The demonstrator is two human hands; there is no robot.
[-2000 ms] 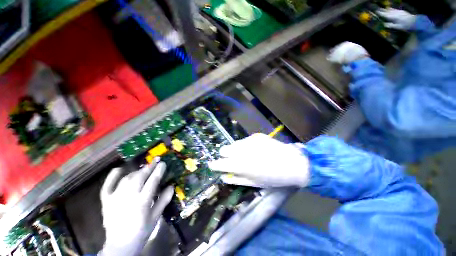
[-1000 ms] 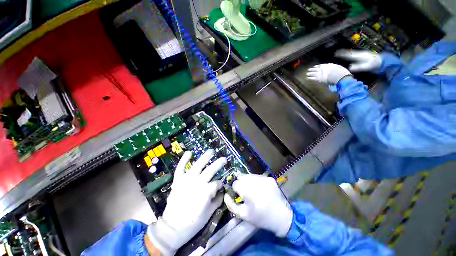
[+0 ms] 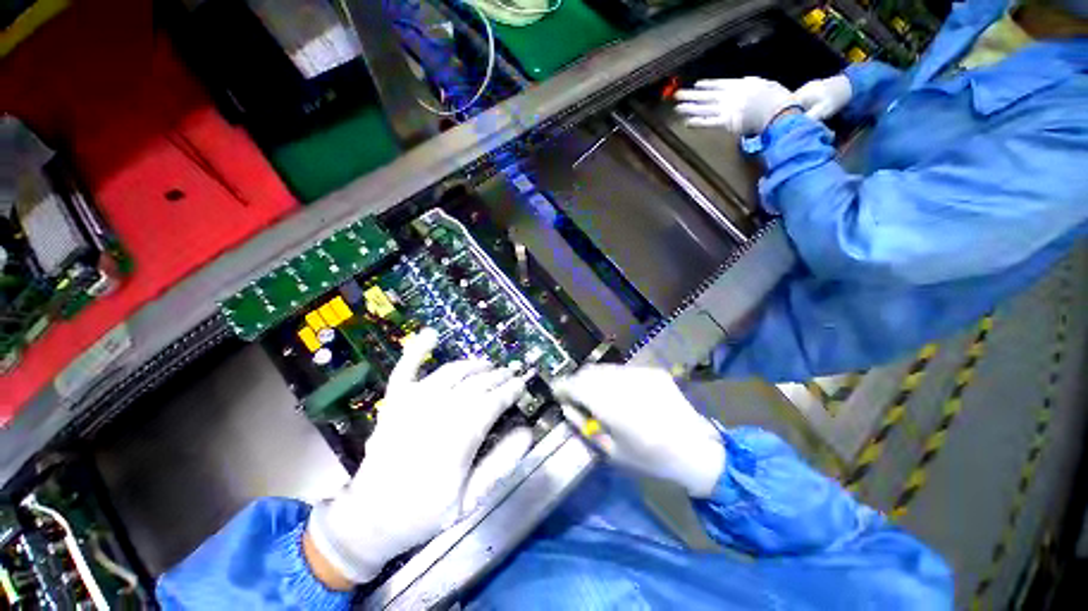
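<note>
A crowded green circuit board [image 3: 459,304] lies in a black pallet on the conveyor rails, with yellow blocks [image 3: 328,316] at its left part and a plain green strip [image 3: 308,277] along its far edge. My gloved left hand [image 3: 430,442] lies over the board's near edge, fingertips pointing at its near right corner; whether it grips a part is hidden. My gloved right hand [image 3: 638,424] is just right of that corner, fingers curled around a thin stick whose yellow part [image 3: 591,426] shows.
A red mat [image 3: 143,179] at the left bears another board [image 3: 60,239]. Grey conveyor rails [image 3: 704,313] run diagonally. A coiled blue cord [image 3: 513,173] crosses the view. A person in a blue smock [image 3: 919,203] works at the right. Another board [image 3: 48,561] is at the lower left.
Since one second ago the view has shifted, moving the board left and up in the picture. Both hands stay at its near right corner. The other person's hands have come together.
</note>
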